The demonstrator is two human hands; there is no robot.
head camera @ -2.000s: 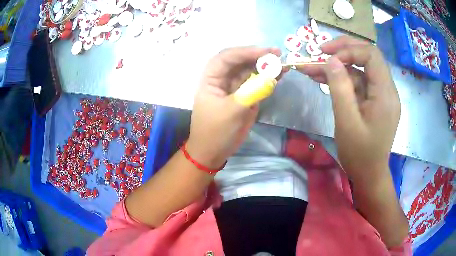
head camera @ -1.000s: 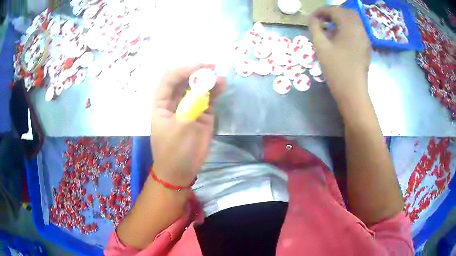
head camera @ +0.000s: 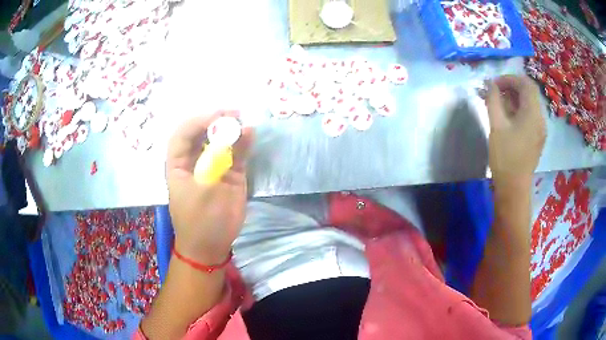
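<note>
My left hand point(head camera: 207, 179), with a yellow wrap point(head camera: 214, 164) on the thumb, holds a white disc point(head camera: 224, 131) with a reddish mark at its fingertips, above the metal table. My right hand point(head camera: 518, 126) is at the right, over the table, fingers curled down; a small whitish bit shows by its fingertips, and I cannot tell if it is held. A group of red-marked white discs point(head camera: 362, 119) lies in front. A round white pot point(head camera: 337, 13) stands on a cardboard pad point(head camera: 309, 30), with a thin pale stick faintly visible beside it.
A blue tray point(head camera: 452, 50) of red-marked white pieces is at the back right. Red-and-white figures point(head camera: 565, 73) are heaped right of it. A large heap of discs point(head camera: 126, 73) and a tan ring point(head camera: 38, 103) are at the left. Blue crates with red parts point(head camera: 109, 272) sit below the table edge.
My right hand moved from the stick at the disc, past the cardboard pad, to the right beside the figure heap; the stick is out of it. My left hand drew back left with the disc.
</note>
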